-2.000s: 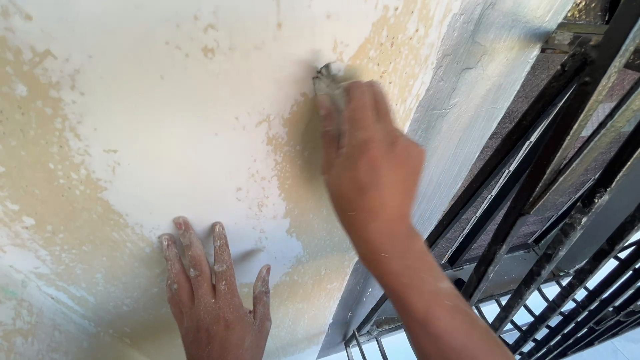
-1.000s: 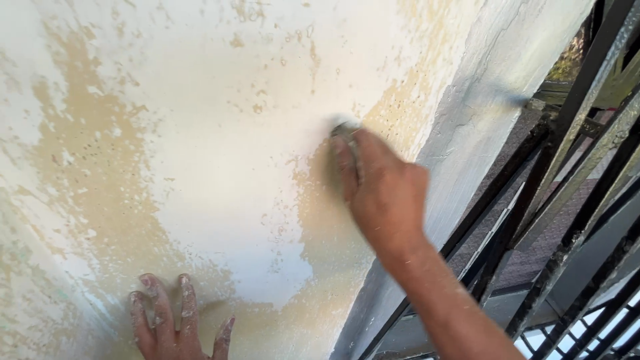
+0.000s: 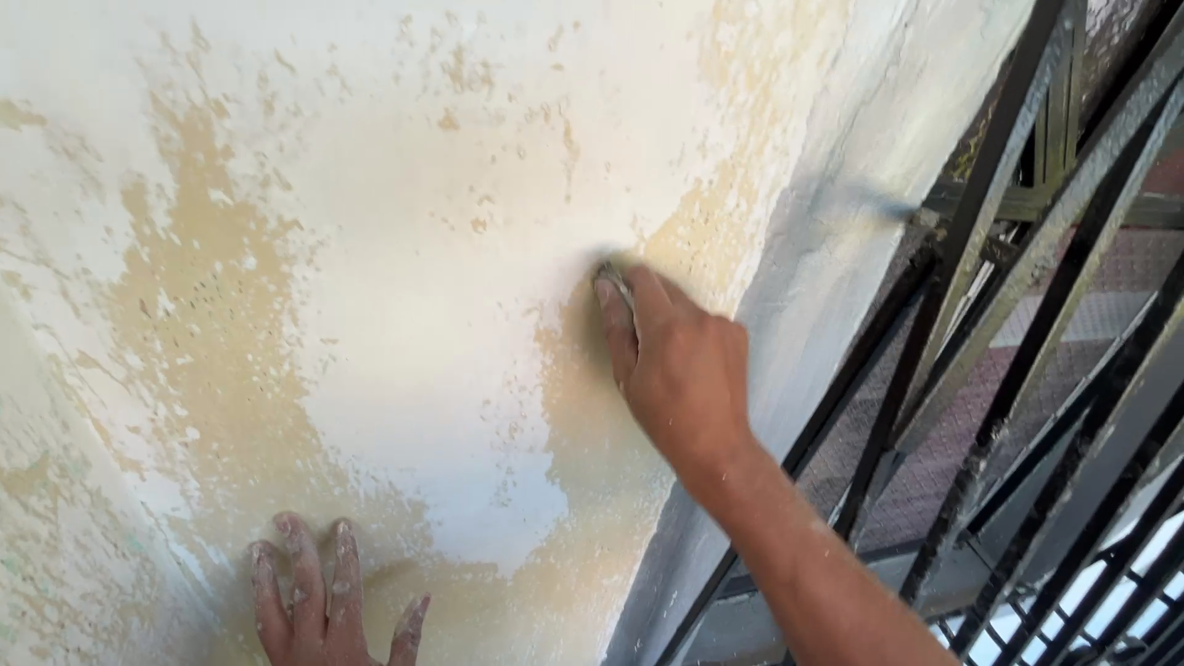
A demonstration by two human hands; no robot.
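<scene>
A wall [image 3: 407, 305] with patchy white and tan layers fills most of the view. Against its middle right, my right hand [image 3: 680, 356] grips a small, mostly hidden tool [image 3: 613, 276] that looks thin-edged; its kind cannot be told. Tan patches lie beside that hand. Low on the left, my left hand [image 3: 319, 597] rests on the wall with its fingers spread and whitish dust on the fingertips. It holds nothing, and its palm is cut off by the lower edge of the view.
A grey painted border [image 3: 786, 277] runs down the wall's right side. Beyond it stands a dark metal grille [image 3: 1008, 370] with slanting bars, close to my right forearm. A blurred bluish patch and a bar end sit by the border.
My right hand stays on the wall with the tool, beside the tan patch. My left hand remains spread low on the wall. The view has shifted somewhat.
</scene>
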